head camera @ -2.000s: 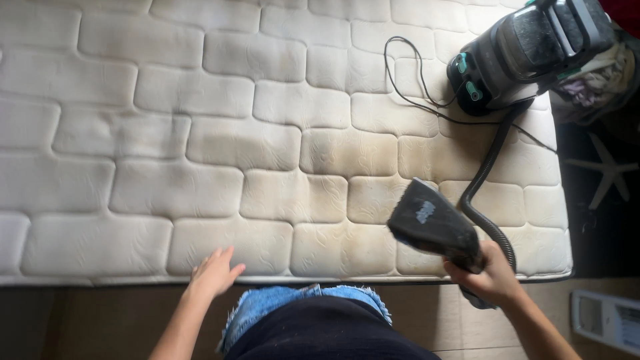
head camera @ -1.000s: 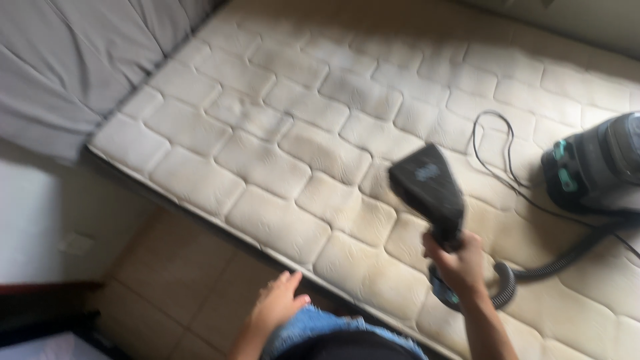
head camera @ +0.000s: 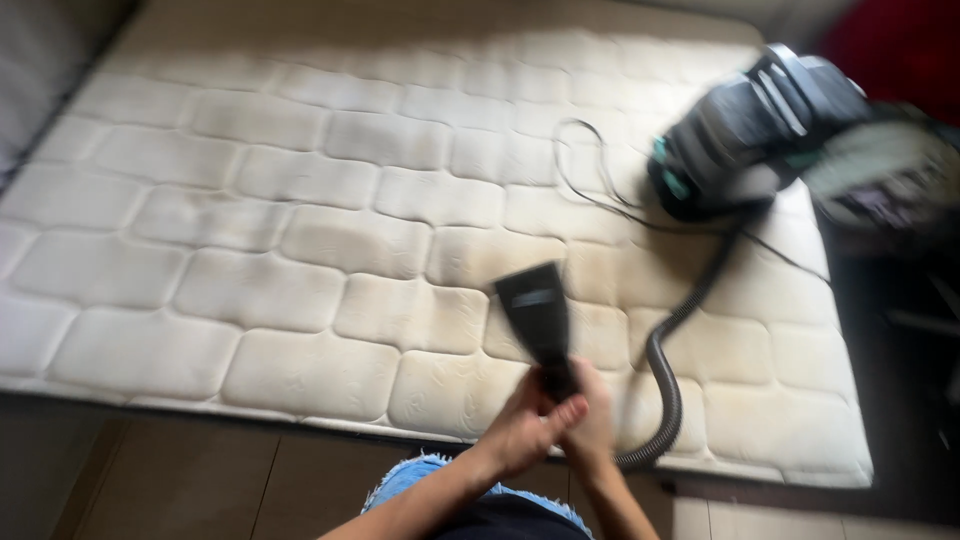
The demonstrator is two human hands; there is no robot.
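Note:
A black upholstery nozzle of a carpet cleaner (head camera: 536, 307) points away from me over the near part of a quilted, stained mattress (head camera: 315, 292). My right hand (head camera: 589, 420) grips its handle. Against the same handle lies my left hand (head camera: 525, 431), its fingers wrapped around from the left side. A dark ribbed hose (head camera: 664, 375) curves from near my right wrist up to the portable carpet cleaner (head camera: 727, 135), which sits on the mattress at the upper right. Whether the nozzle touches the fabric, I cannot tell; the picture is blurred.
A thin black cord (head camera: 562, 157) loops on the mattress beside the machine and runs over its right edge. Right of the machine is a blurred bundle of cloth or bags (head camera: 885, 180), with something red behind. Tiled floor (head camera: 187, 480) runs along the mattress's near edge.
My left hand, apart from the nozzle at the near mattress edge in both earlier frames, has moved right and taken hold of its handle. The view has swung left and back.

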